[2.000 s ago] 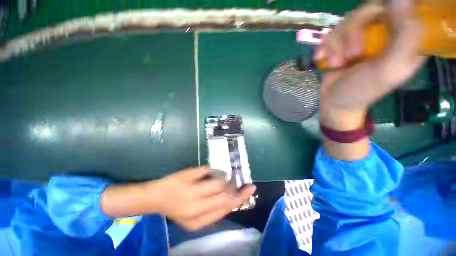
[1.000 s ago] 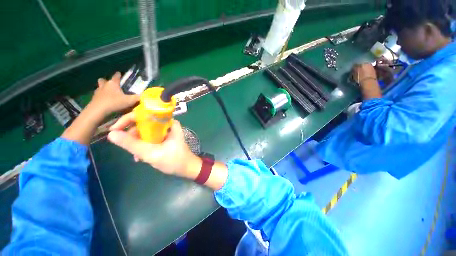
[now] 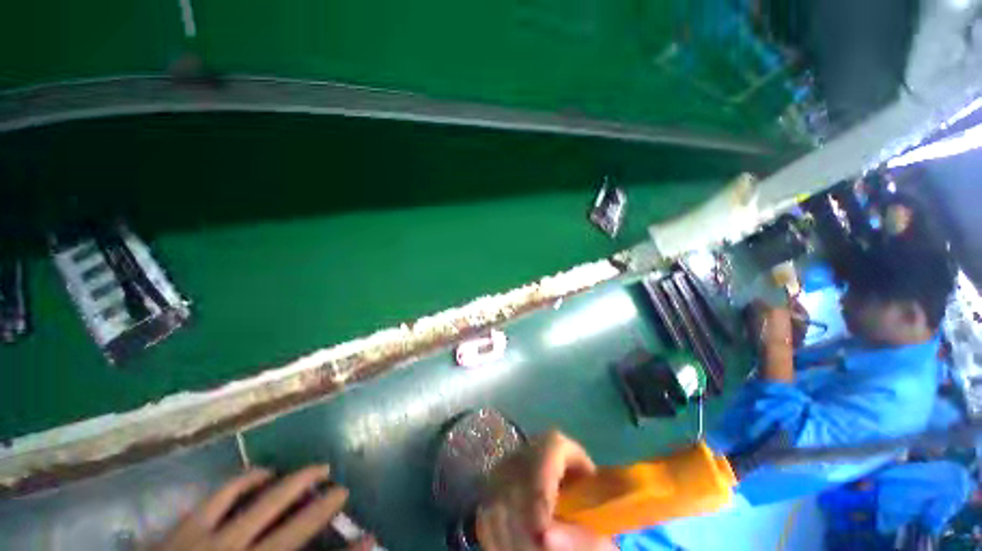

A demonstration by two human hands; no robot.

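Note:
An orange-yellow electric screwdriver [image 3: 648, 493] is in my right hand [image 3: 544, 497] at the lower middle, its cord running off to the right. A round tray of screws [image 3: 474, 457] lies just beyond that hand. My left hand [image 3: 258, 517] is at the bottom edge, partly cut off, fingers spread over a phone assembly [image 3: 347, 530] of which only a small dark and silvery part shows. The blur and the cut-off leave the grip unclear.
A phone assembly [image 3: 121, 288] lies on the green conveyor belt at left, and a small part [image 3: 608, 208] lies farther right. A pink-and-white device [image 3: 480, 348] sits by the worn ledge [image 3: 355, 361]. Right are a black spool holder [image 3: 649, 385], dark strips [image 3: 686, 323] and a seated person in blue [image 3: 861, 377].
My left hand has come back from the belt side to the bench's near side. The screwdriver has turned from upright to lying sideways and moved lower right in view. The view has shifted.

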